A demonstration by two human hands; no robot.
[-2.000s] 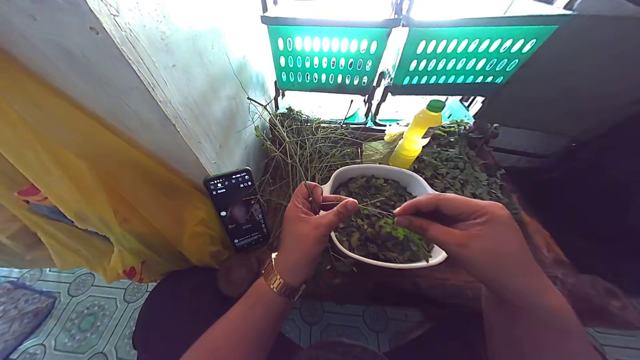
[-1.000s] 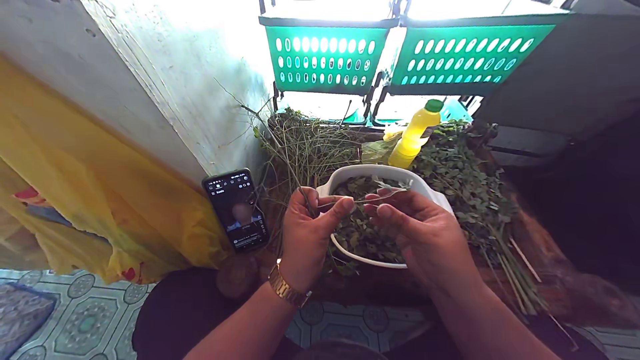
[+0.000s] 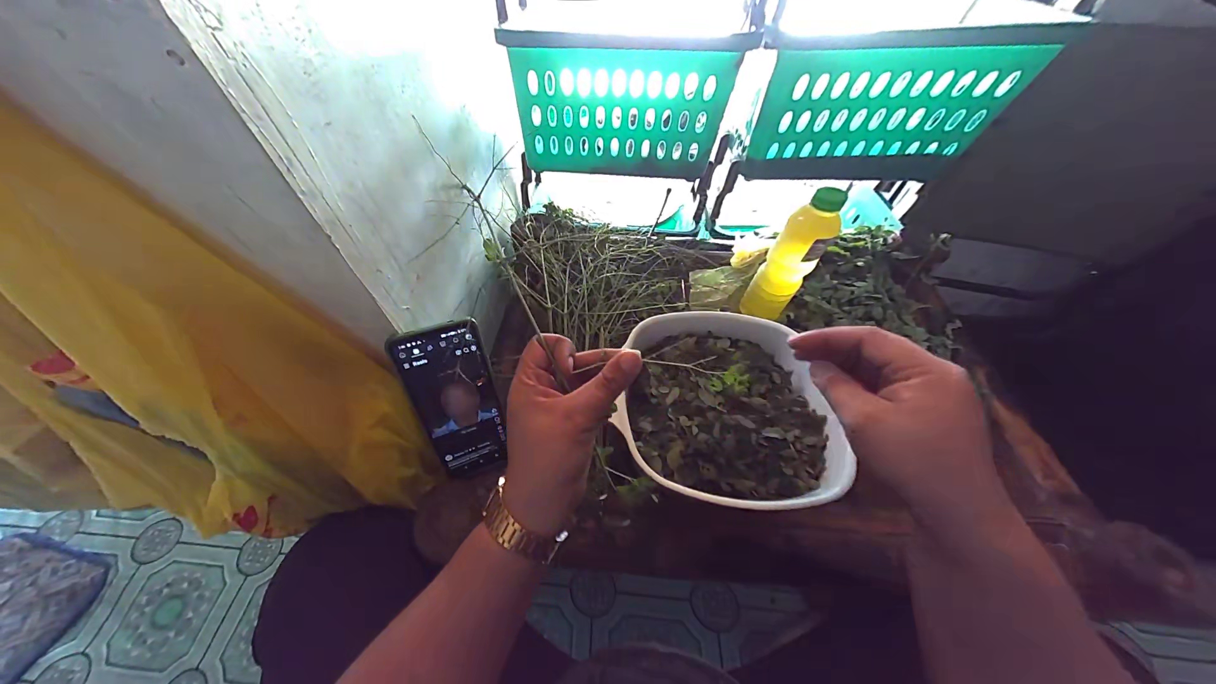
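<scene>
My left hand (image 3: 570, 418), with a gold-coloured watch at the wrist, pinches a thin green stem (image 3: 679, 363) at the left rim of a white bowl (image 3: 635, 454). A few light green leaves cling to the stem's far part, above the small loose leaves (image 3: 736, 437) that fill much of the bowl. A longer bare stem also passes through the left fingers and rises up to the left. My right hand (image 3: 893, 408) is at the bowl's right rim, thumb and forefinger close together; whether anything small is between them cannot be seen.
Bare stems (image 3: 598, 275) lie heaped behind the bowl. A yellow bottle with a green cap (image 3: 793, 252) stands beside leafy sprigs (image 3: 860, 294). A lit phone (image 3: 451, 394) leans at the left, near a yellow curtain (image 3: 190, 380). Green baskets (image 3: 627, 109) stand at the back of the wooden surface.
My right hand has moved right, away from the stem and the left hand, to the bowl's right rim. The left hand stays in about the same place, still pinching a stem.
</scene>
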